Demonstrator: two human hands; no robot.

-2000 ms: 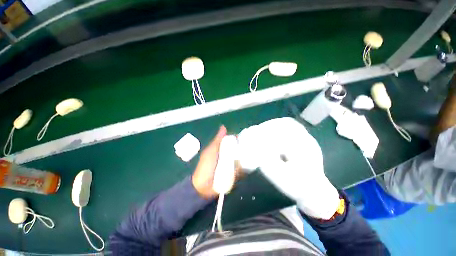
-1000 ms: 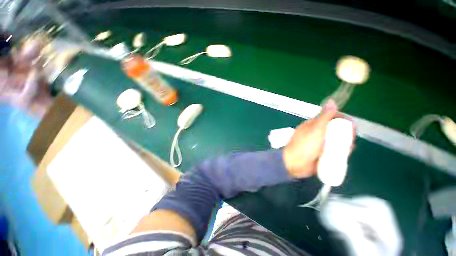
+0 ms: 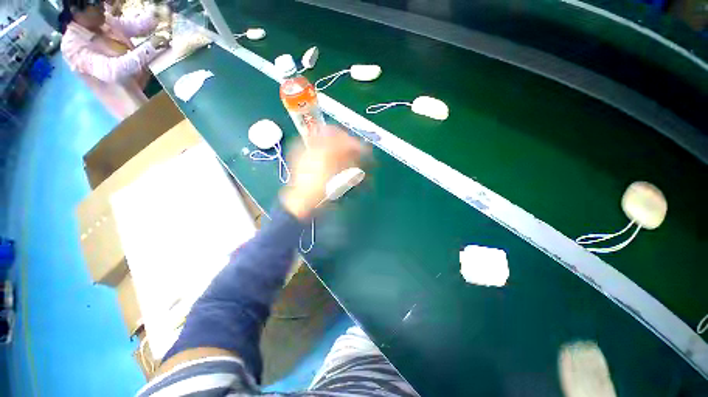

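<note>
My bare left hand [image 3: 322,167] is blurred over the bench at the upper left, beside the orange drink bottle. A cream-white handheld unit [image 3: 345,184] shows at its lower edge, with a cord loop hanging below. Whether the fingers grip it cannot be told. A round cream-white unit [image 3: 265,134] with a cord loop lies to the left of the hand. A blurred cream-white unit [image 3: 586,371] shows at the bottom right, cut off by the edge. My right hand is not in view.
The drink bottle [image 3: 301,103] lies by the metal rail [image 3: 481,200]. Several units are spaced on the green belt [image 3: 512,132]. A white pad [image 3: 484,265] lies on the bench [image 3: 388,264]. An open carton [image 3: 101,225] with a white sheet [image 3: 182,225] stands left. A person in pink is beyond.
The view has swung left. My left hand has moved from mid-bench to the unit near the bottle and no longer shows the unit it held upright. My gloved right hand has left the picture.
</note>
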